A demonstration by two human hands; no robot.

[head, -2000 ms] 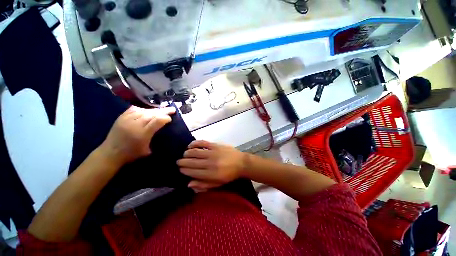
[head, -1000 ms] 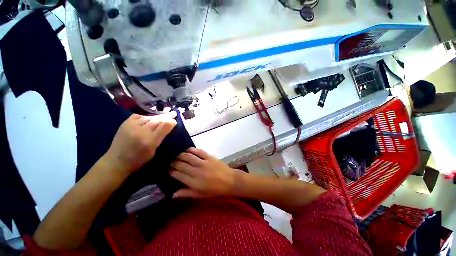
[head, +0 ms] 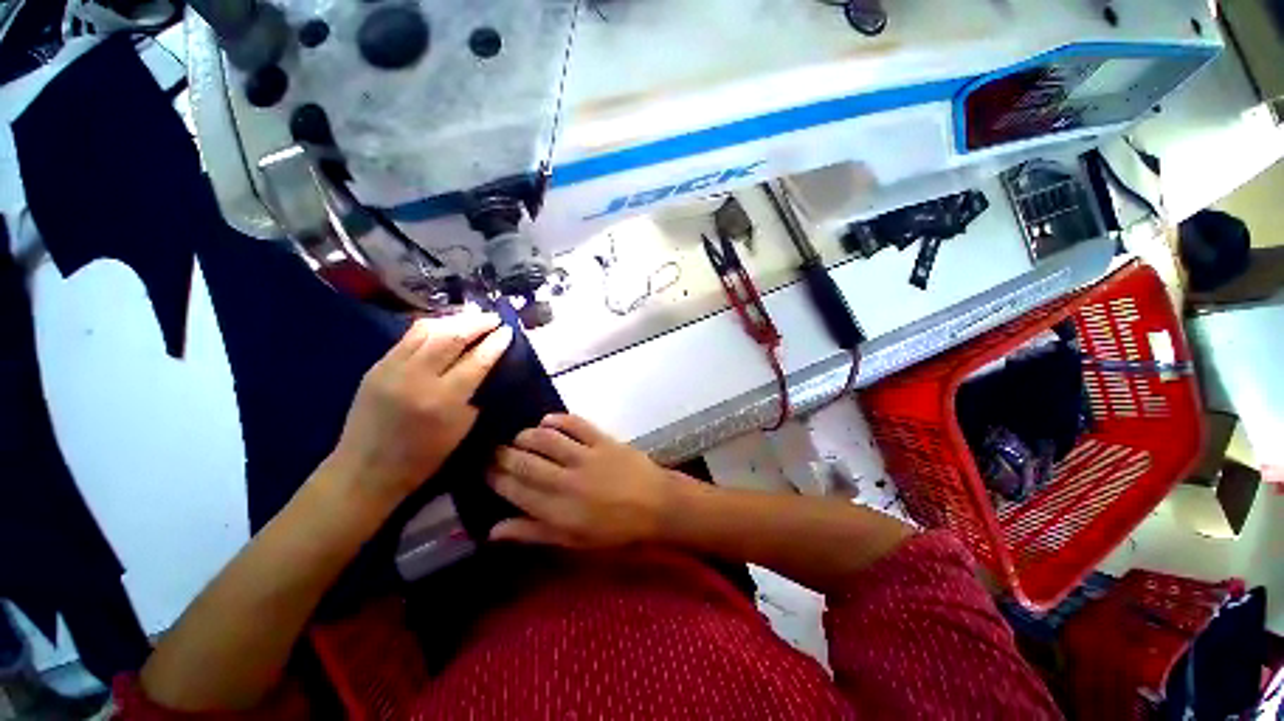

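Observation:
A dark navy cloth panel (head: 303,369) runs from the left of the table to the presser foot (head: 518,299) under the lit left end of the white sewing machine head (head: 704,106). My left hand (head: 423,395) presses on the cloth, its fingertips close to the foot and partly lost in glare. My right hand (head: 584,486) lies on the cloth's right edge, nearer my body, fingers bent over it. The needle tip cannot be made out.
Red-handled snips (head: 746,299), a screwdriver (head: 824,289) and a black clamp-like piece (head: 918,230) lie right of the needle. A small grey tray (head: 1053,211) is farther right. A red basket (head: 1028,563) stands below the table's right side. Dark cut pieces (head: 106,155) lie far left.
Both hands have moved slightly towards the machine relative to my body, and the cloth's edge sits slightly differently under them. The view has shifted a little. Both hands stay on the cloth.

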